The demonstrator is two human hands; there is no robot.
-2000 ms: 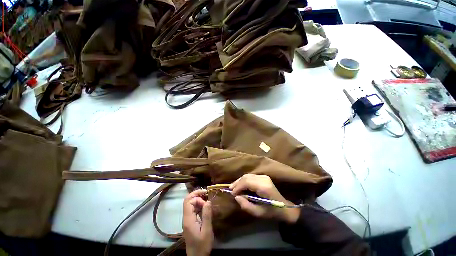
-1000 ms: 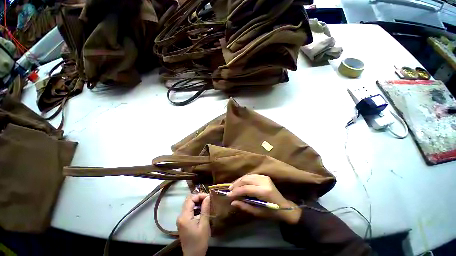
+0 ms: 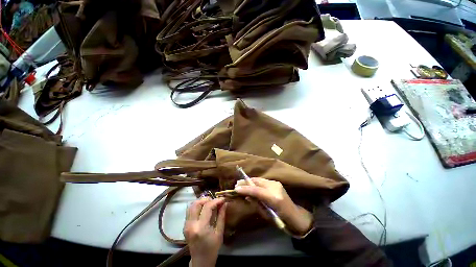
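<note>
A brown cloth tote bag [image 3: 282, 138] lies in front of me, its straps [image 3: 112, 178] reaching left. A small pale label [image 3: 276, 149] shows on its face. My left hand [image 3: 204, 227] pinches the bag's edge near the strap base, beside a yellowish edge binding [image 3: 226, 193]. My right hand [image 3: 271, 198] holds a slim pen-shaped tool [image 3: 273, 214], its tip pointing up and left over the cloth, off the binding. The right fingertips are at the binding. The left fingertips partly hide the pinched spot.
A tall stack of brown bags [image 3: 266, 47] stands at the far side. More brown bags [image 3: 31, 182] lie left. At right are a tape roll [image 3: 365, 65], a white power strip [image 3: 395, 119] with a black adapter [image 3: 387, 105], a thin cord and a stained board [image 3: 441, 117].
The pen tool has swung from lying along the binding to a steeper angle, its tip now farther up the bag. My left hand stays at the bag's edge, fingers shifted slightly.
</note>
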